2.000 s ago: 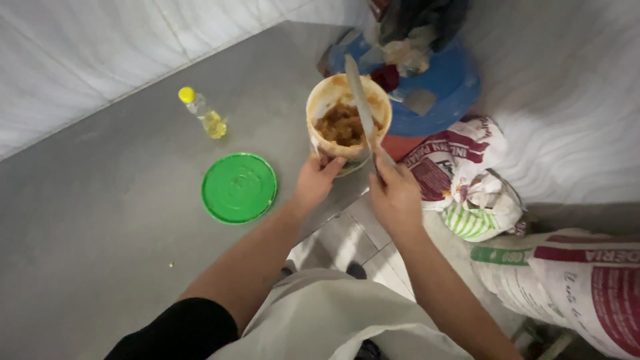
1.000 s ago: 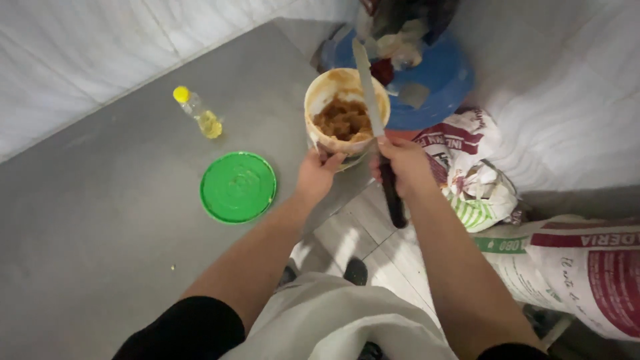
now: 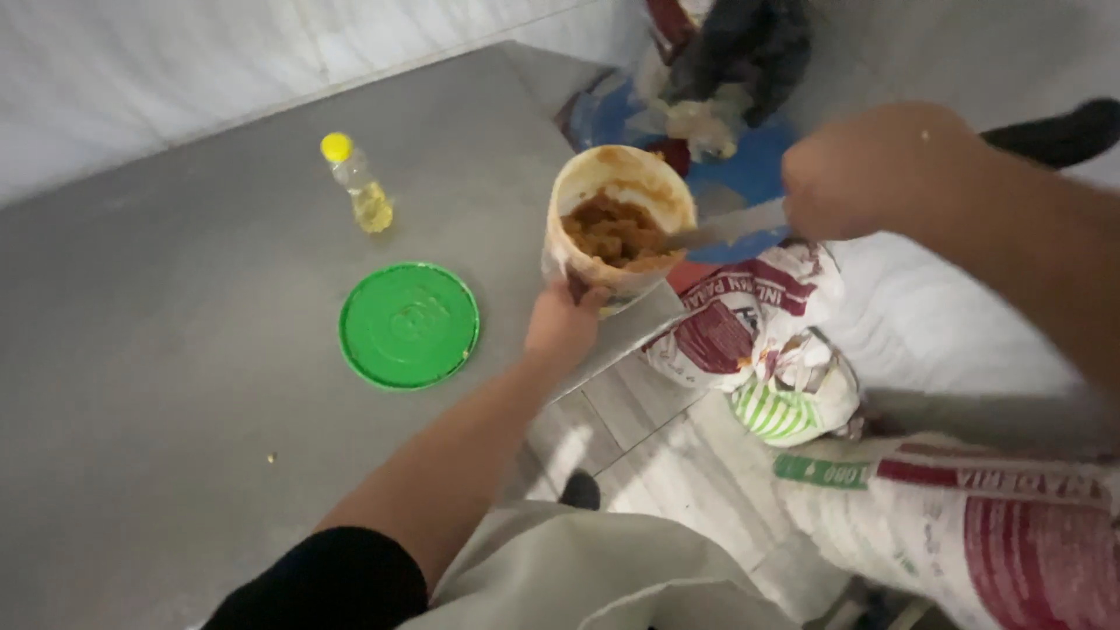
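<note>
A white plastic tub (image 3: 569, 236) with a brown chunky mass (image 3: 617, 232) inside stands at the right edge of the grey worktop, its mouth tilted towards me. My left hand (image 3: 564, 319) grips the tub at its lower front. My right hand (image 3: 857, 175) is closed around a long knife, whose pale blade (image 3: 735, 225) reaches left into the tub's mouth; the tip is hidden in or behind the brown mass. The dark handle (image 3: 1059, 136) sticks out beyond the hand at right. Left of the tub lies a round green lid (image 3: 409, 325).
A small clear bottle with a yellow cap (image 3: 359, 184) and yellow liquid lies or stands near the wall. Beyond the worktop's edge (image 3: 612, 350) are a blue container (image 3: 761, 175) with bags on it, crumpled printed sacks (image 3: 726, 337) and a large printed sack (image 3: 945, 516).
The knife, earlier held upright across the tub's rim, now lies sideways with its blade in the tub. My right hand has moved up and to the right; the left stays on the tub.
</note>
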